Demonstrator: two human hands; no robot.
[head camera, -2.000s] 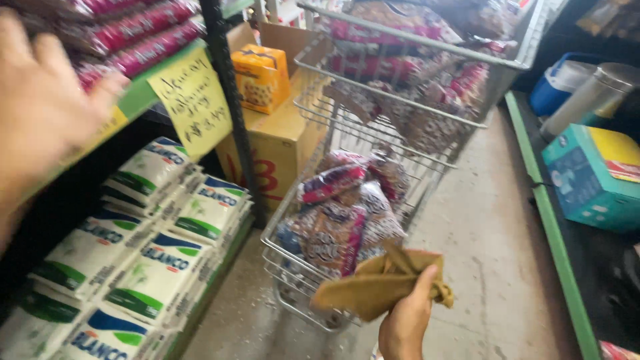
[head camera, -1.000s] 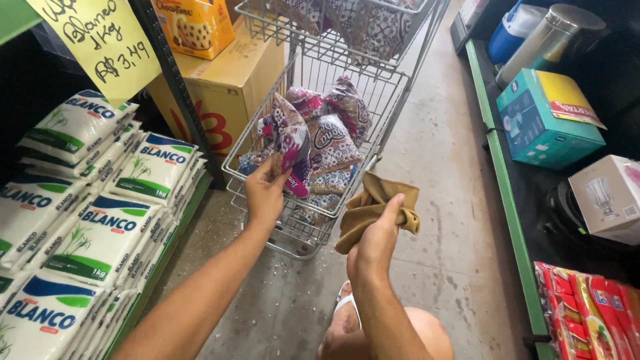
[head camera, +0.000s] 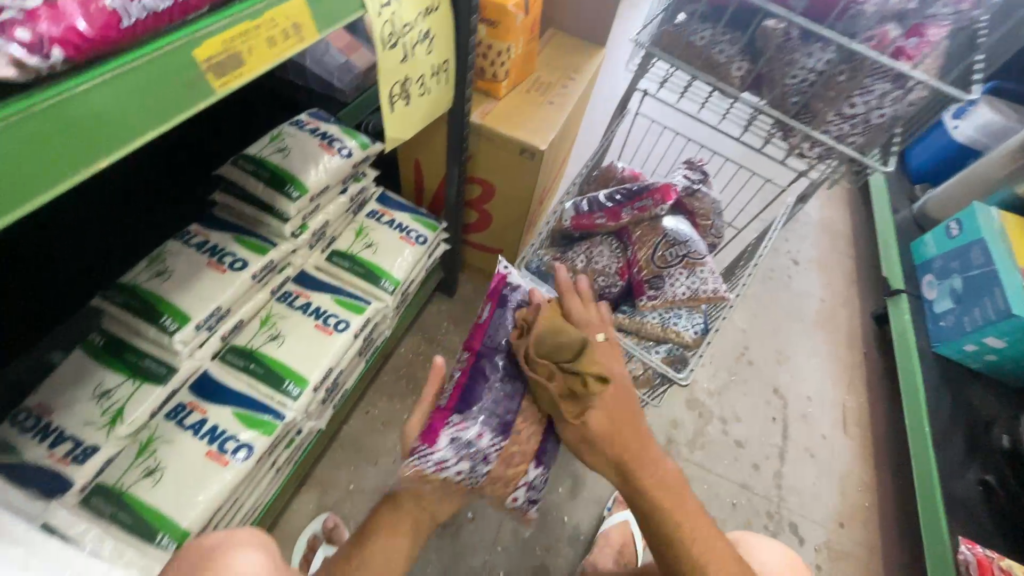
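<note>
A plastic bag of brown dry food (head camera: 488, 408), printed purple, pink and white, is between my hands above the floor. My left hand (head camera: 432, 464) supports its lower left end from below, thumb apart, fingers mostly hidden behind it. My right hand (head camera: 596, 376) presses a bunched brown cloth (head camera: 560, 360) against the bag's upper right face, fingers extended. Just beyond, similar bags (head camera: 672, 256) lie in the lower basket of a metal shopping cart (head camera: 768, 264); more bags (head camera: 760, 72) fill its upper basket.
Stacked white sugar bags (head camera: 272, 328) stand on the low shelf at left, under a green shelf edge (head camera: 144, 104). Behind the shelf post is a cardboard box (head camera: 520, 144) with an orange package (head camera: 508, 48) on it. A teal box (head camera: 972, 280) sits on the right shelf.
My left hand, at the cart's lower basket one second ago, is now nearer my body with a bag. The cloth in my right hand has come against that bag.
</note>
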